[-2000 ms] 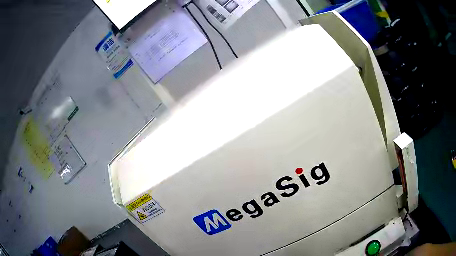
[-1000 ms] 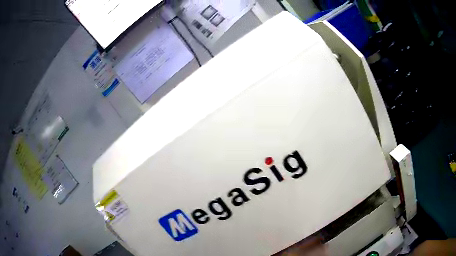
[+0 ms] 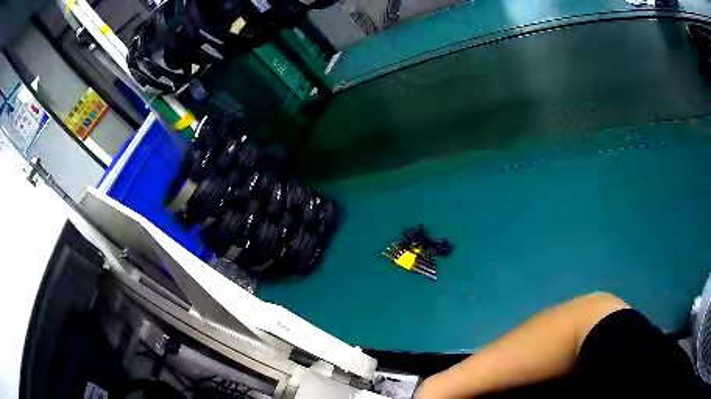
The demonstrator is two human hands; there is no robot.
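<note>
The test box (image 3: 226,300) is cut off at the lower left. It stands open, with its dark interior, metal parts and some wires showing. The inside is too dark and cropped to tell what lies in it. My right forearm (image 3: 518,347), bare below a black sleeve, reaches from the lower right to the bottom edge beside the box. My right hand is cut off below the frame. My left hand is not in view.
Stacked black headphones (image 3: 265,214) stand beside the box, next to a blue bin (image 3: 148,175). A yellow block with prongs and black cord (image 3: 406,259) lies on the green belt (image 3: 561,226). Black headphones (image 3: 195,39) hang at the top left. A grey-white ribbed thing (image 3: 704,319) shows at the right edge.
The view has swung right, from the box's lettered front to the belt. The lid was closed, then slightly lifted with a blurred hand at its edge; now the box is open.
</note>
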